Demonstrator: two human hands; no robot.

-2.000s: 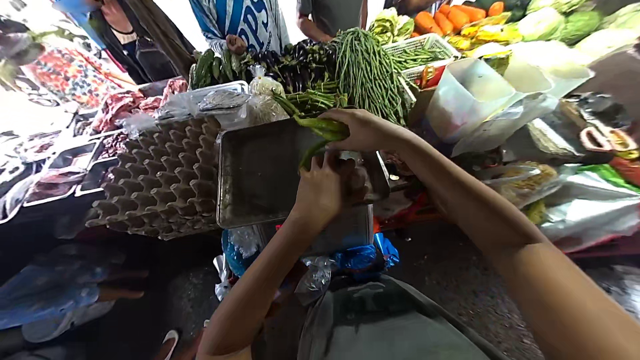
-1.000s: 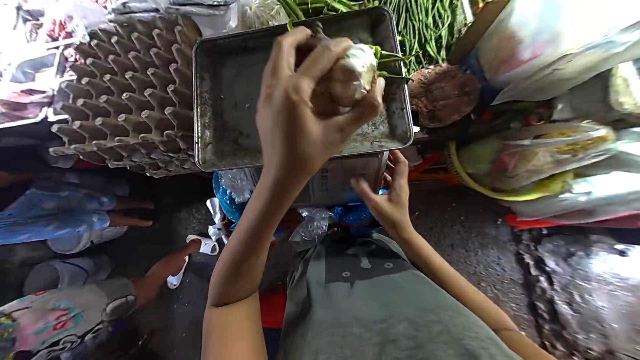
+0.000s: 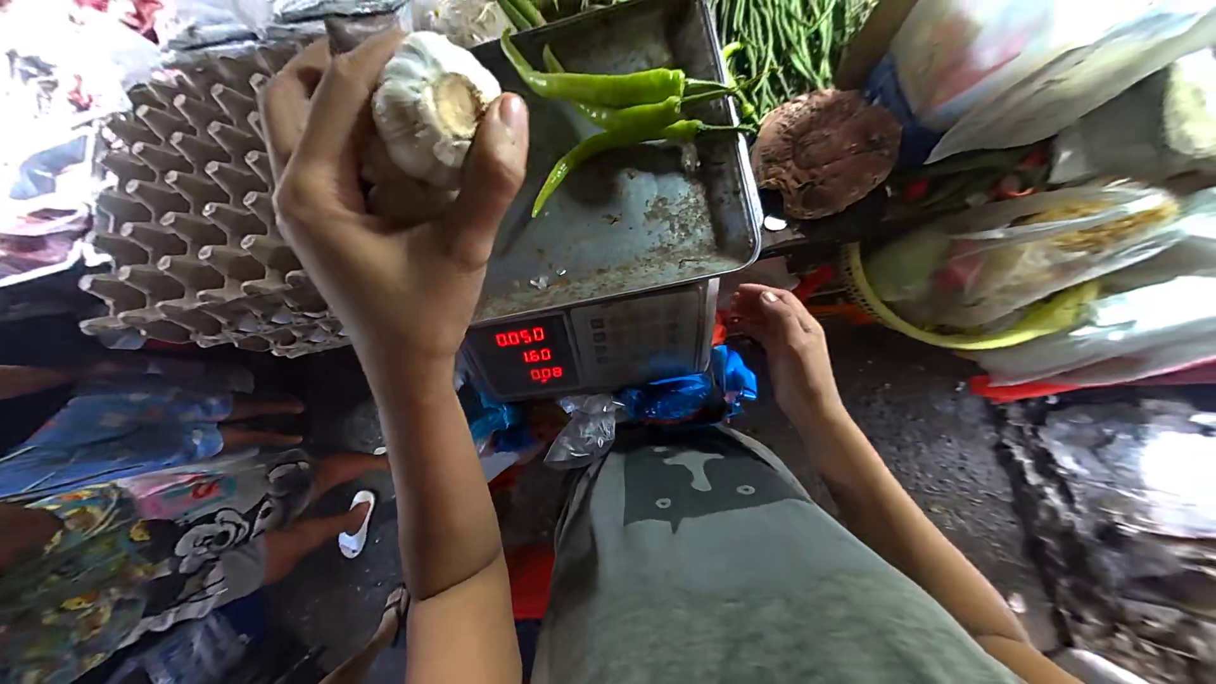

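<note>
My left hand (image 3: 399, 199) is raised over the left part of a metal scale tray and grips a garlic bulb (image 3: 435, 106); something darker shows between the fingers behind it, too hidden to tell. Several green chili peppers (image 3: 617, 100) lie at the tray's right side. The worn metal tray (image 3: 655, 233) rests on a digital scale (image 3: 646, 332) with a lit red display. My right hand (image 3: 784, 342) hangs to the right of the scale, fingers loosely curled, holding nothing that shows.
Stacked cardboard egg trays (image 3: 209, 209) stand left of the scale. Green beans (image 3: 798, 47) and a round brown object (image 3: 826, 152) lie beyond and right of it. A yellow basket (image 3: 950, 332) with bagged goods is at right. People stand at lower left.
Two seconds ago both hands held green chilies over the tray; the chilies now lie in it. My left hand has moved left with the garlic since one second ago. The view has tilted down.
</note>
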